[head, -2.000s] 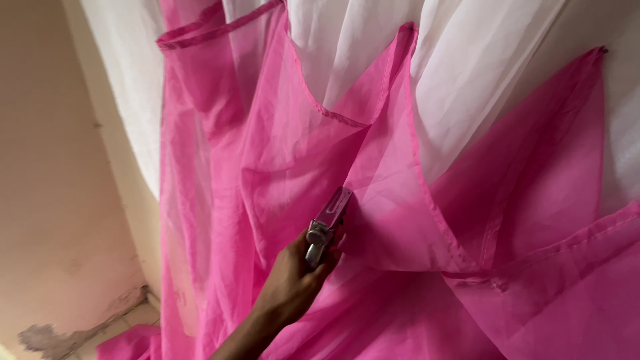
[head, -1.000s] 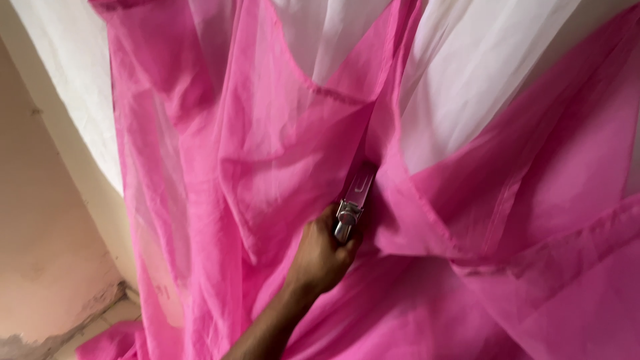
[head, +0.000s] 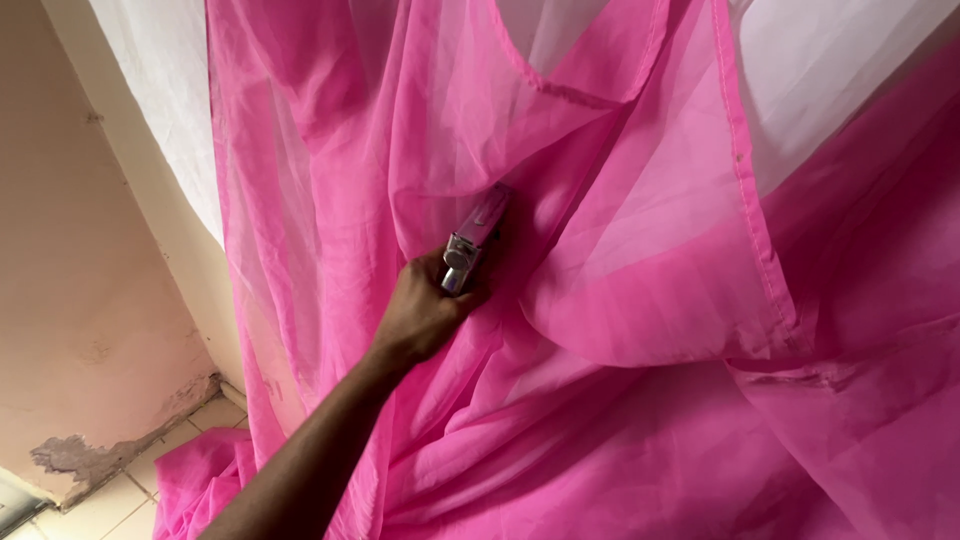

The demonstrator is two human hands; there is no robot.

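My left hand [head: 431, 304] is closed around a metal stapler [head: 480, 221] near the middle of the view. The stapler tilts up and to the right, its far end against a shaded fold of sheer pink fabric [head: 652, 300]. That fabric hangs in loose drapes on both sides of my hand, with stitched hems along some edges. White fabric [head: 817, 82] shows behind it at the upper right, and more white cloth [head: 169, 97] hangs at the upper left. My right hand is not in view.
A beige and pinkish wall [head: 82, 247] stands at the left, with a peeling patch [head: 71, 456] low down. Below it lies a tiled floor [head: 124, 517], where a heap of pink fabric [head: 206, 472] rests near the bottom left.
The stapler has stayed in my left hand; it stood more upright one second ago and now leans further right. The pink folds around it have shifted. The view has moved somewhat.
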